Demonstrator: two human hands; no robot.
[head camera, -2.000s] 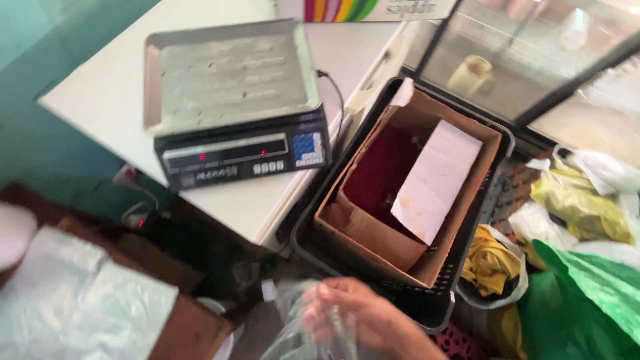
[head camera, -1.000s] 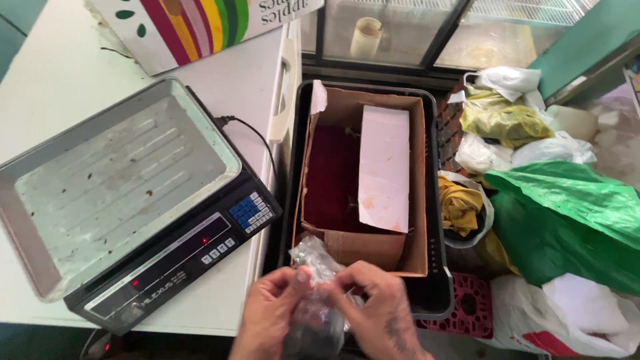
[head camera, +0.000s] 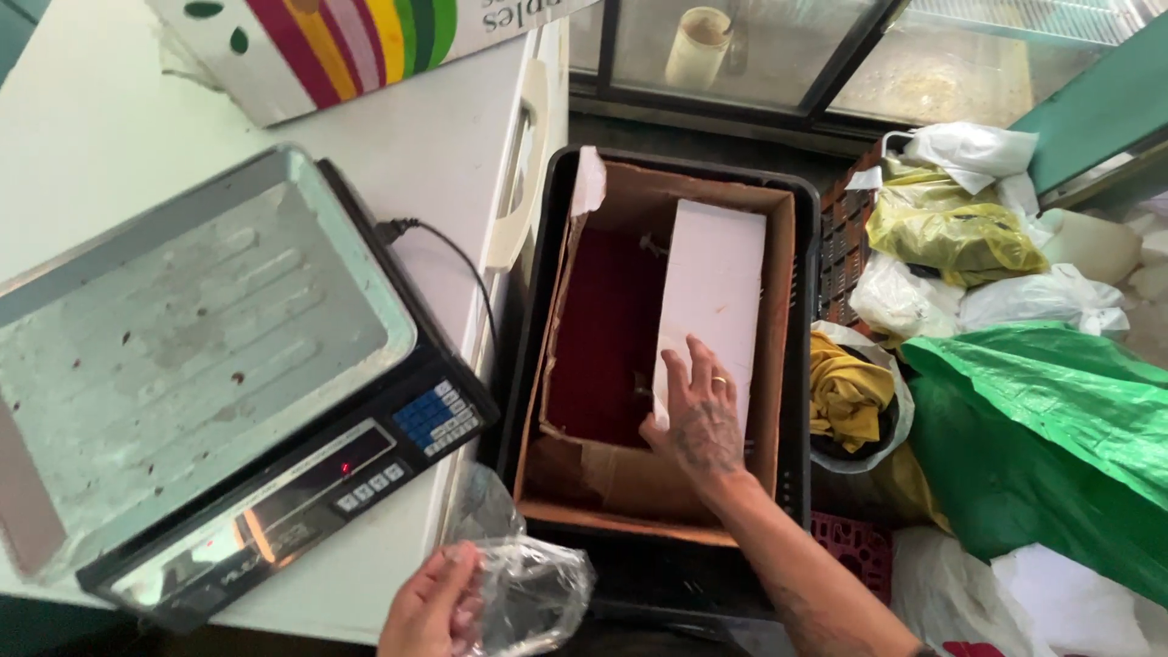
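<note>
My left hand (head camera: 440, 598) pinches a clear plastic bag (head camera: 534, 589) at the bottom centre, near the edge of the white surface. My right hand (head camera: 701, 415), with a ring on one finger, reaches over the cardboard box (head camera: 630, 479). Its fingers are spread over a white cardboard piece (head camera: 716, 265) in the box; whether they touch it I cannot tell. Beside that piece lies something dark red (head camera: 607, 338). The box sits in a black plastic crate (head camera: 810, 365). A digital weighing scale (head camera: 228, 356) with a dirty metal tray stands to the left.
The scale is on a white chest-like unit (head camera: 429, 146) with a handle. A printed carton (head camera: 365, 46) lies behind it. Glass doors (head camera: 757, 46) are at the back. On the right are a green plastic sheet (head camera: 1040, 438), plastic bags (head camera: 958, 219) and a bin with yellow cloth (head camera: 849, 392).
A second ago both my hands held the clear bag together. My right hand has let go of it and moved up over the box, while the bag stays in my left hand, farther left.
</note>
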